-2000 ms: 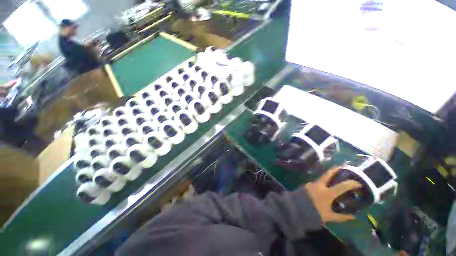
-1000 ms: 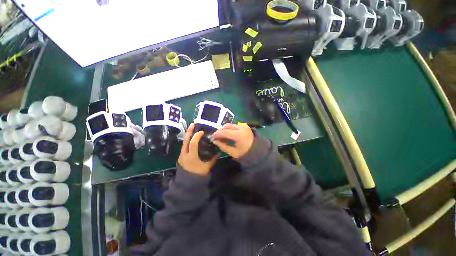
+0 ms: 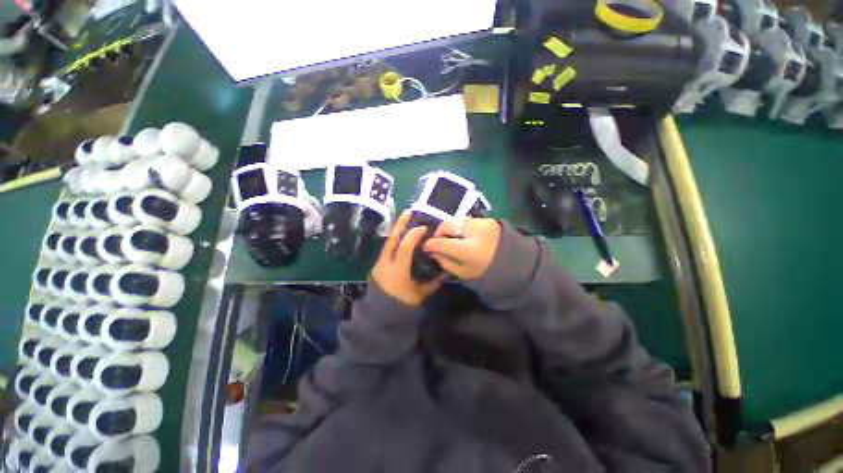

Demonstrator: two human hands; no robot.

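Observation:
Three PTZ dome cameras stand in a row on the green mat, each with a white housing, dark square panels and a black ball head. The left camera (image 3: 270,231) and the middle camera (image 3: 351,226) are untouched. My left hand (image 3: 404,263) grips the black ball of the right camera (image 3: 445,197) from its left side. My right hand (image 3: 470,248) is on the same ball from the right, with its fingertips together at the front. Whether they pinch something small is hidden.
A white keyboard (image 3: 370,134) lies behind the cameras, below a bright monitor (image 3: 342,28). A black mouse (image 3: 552,203) and a pen (image 3: 594,226) lie to the right, before a black machine (image 3: 605,69). Rows of white camera housings (image 3: 139,286) fill the left side.
Two seconds ago only one hand was seen at the right camera; both are on it now. Since one second ago, the view has shifted and the fingers stay at the ball.

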